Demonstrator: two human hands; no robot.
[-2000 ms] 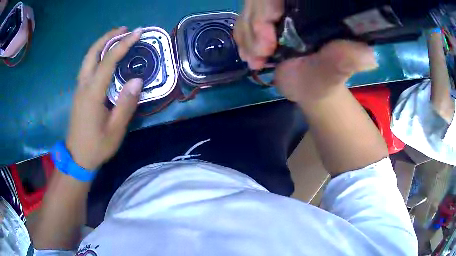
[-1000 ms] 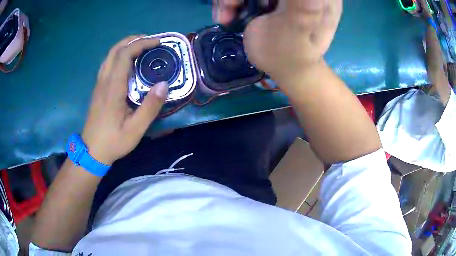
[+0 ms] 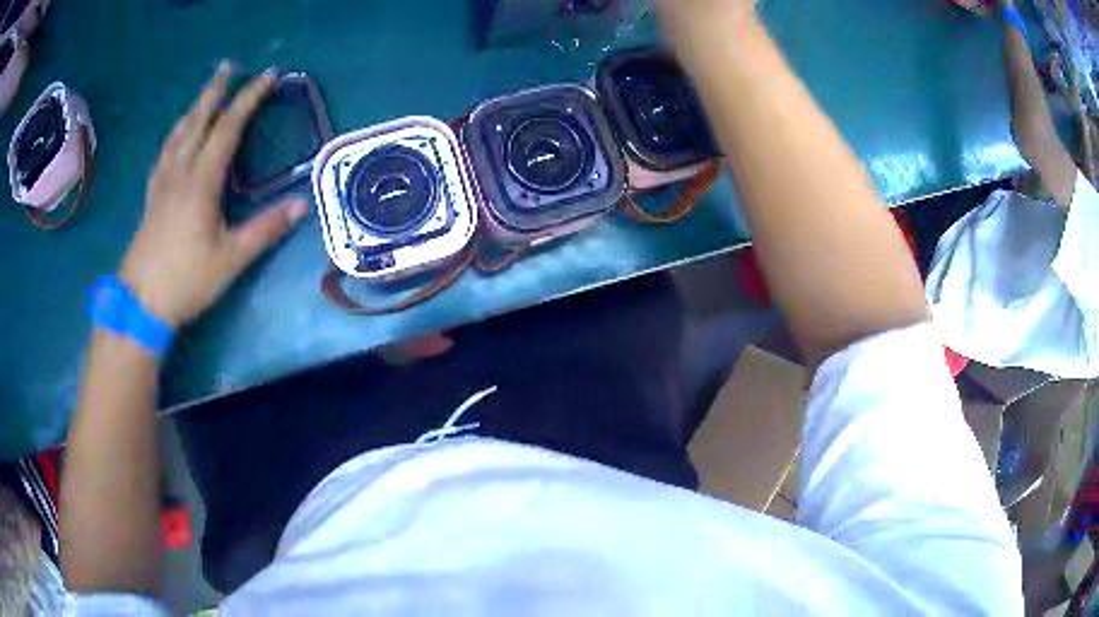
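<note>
A speaker with a white-silver rim and no dark frame [image 3: 392,193] stands face up in front of me. Its brown strap lies on the mat side. Touching its right side is a speaker with a dark front frame [image 3: 545,154], and a third dark-framed speaker [image 3: 660,109] is partly behind my right forearm. My left hand [image 3: 211,205] is at the left with thumb and index finger around the left side of an empty dark front frame [image 3: 316,106], just left of the open speaker. My right hand [image 3: 701,10] is cut off by the top edge; its fingers and anything it holds are hidden.
The green mat [image 3: 398,54] covers the bench. A pink speaker with a strap [image 3: 51,147] lies at the far left, more beyond it. A dark box [image 3: 548,17] is at the top edge. Another person's arm [image 3: 1039,127] is at the right. Cardboard boxes [image 3: 750,422] are below.
My left hand has left the open speaker and moved left; the empty frame now shows beside it. My right hand has moved up, uncovering the dark-framed speakers. The black tool is out of view.
</note>
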